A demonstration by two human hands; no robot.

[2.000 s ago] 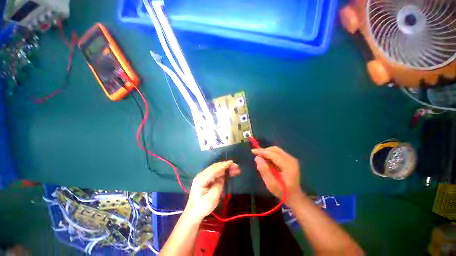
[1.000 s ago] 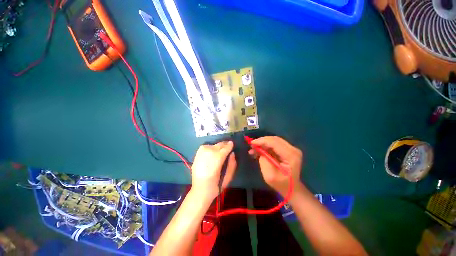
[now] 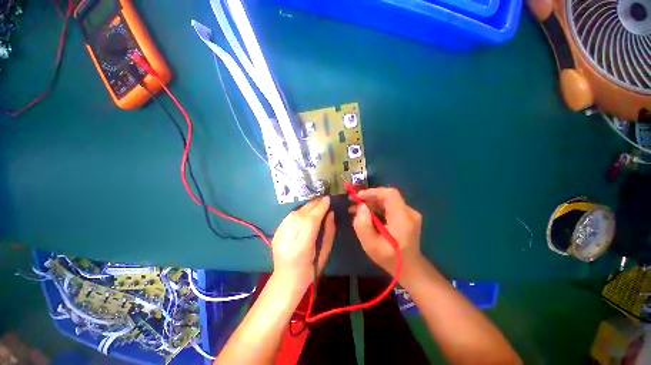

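Note:
A tan-green circuit board [image 3: 332,146] lies on the dark green bench, with white lead wires [image 3: 257,78] running up and left from it. My right hand [image 3: 389,228] holds the red probe [image 3: 367,210], its tip at the board's lower right part. My left hand [image 3: 303,232] is at the board's lower edge, holding the black probe [image 3: 319,246]; its tip is hidden or too blurred to tell. The orange-rimmed multimeter [image 3: 121,51] lies at the upper left, with the red and black test leads [image 3: 187,160] running from it.
A blue tray [image 3: 457,25] is at the top, an orange fan [image 3: 574,85] at upper right. A round spool-like item [image 3: 589,232] lies at the right. A blue bin heaped with wired boards [image 3: 121,303] is at lower left; another blue bin [image 3: 475,294] shows beyond my right forearm.
My right hand has moved the red probe from just below the board up onto its lower right part. My left hand stays at the lower edge. The view has shifted slightly.

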